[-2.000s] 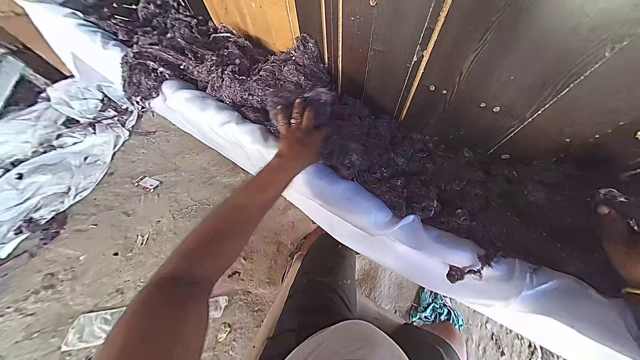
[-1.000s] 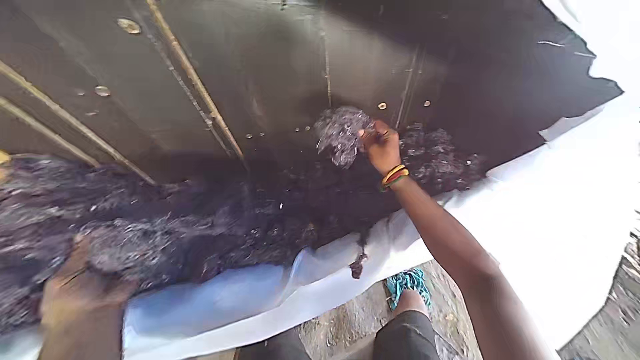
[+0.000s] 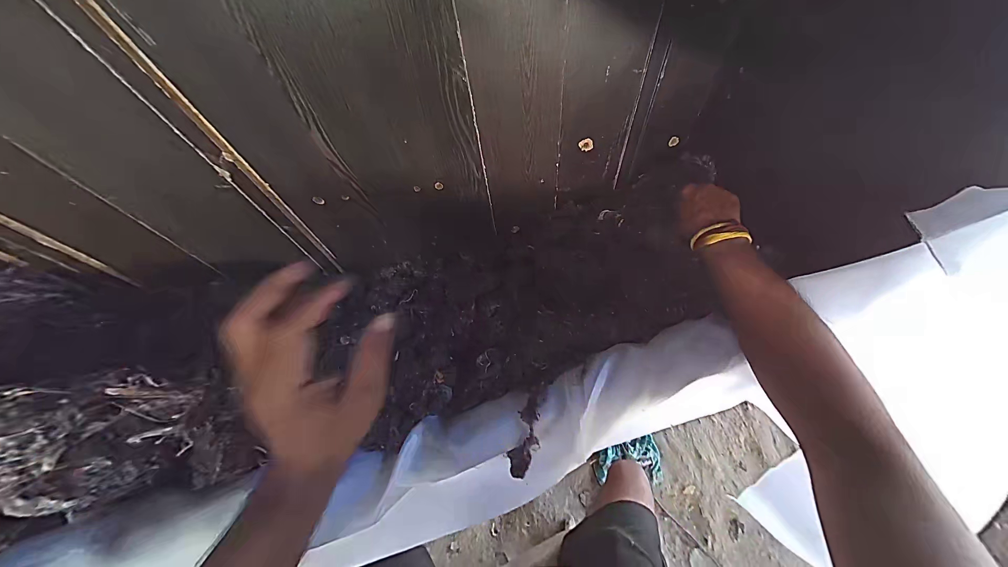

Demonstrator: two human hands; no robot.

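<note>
Dark shredded fibrous material (image 3: 488,323) lies in a long band against dark wooden boards (image 3: 520,102), with white sheeting (image 3: 630,378) along its near edge. My left hand (image 3: 303,370), blurred, hovers over the band at left with its fingers spread and nothing in it. At the right, my right hand (image 3: 709,206), with yellow bands at the wrist, is closed at the foot of the boards. A small wispy tuft (image 3: 697,165) shows just beyond its knuckles; whether the fingers grip it is hidden. A dark clump (image 3: 524,449) hangs on the sheeting.
Wide white sheeting (image 3: 937,378) spreads at the right. Below are the rough ground (image 3: 709,449), a bare knee or leg (image 3: 626,484), dark shorts (image 3: 614,535) and a teal net-like cloth (image 3: 646,453). Paler fibres (image 3: 102,449) lie at the far left.
My left hand has lifted off the fibrous material, fingers apart. My right hand, which held up a tuft a second ago, is now lower against the shaded boards. The view has swung right since the oldest frame.
</note>
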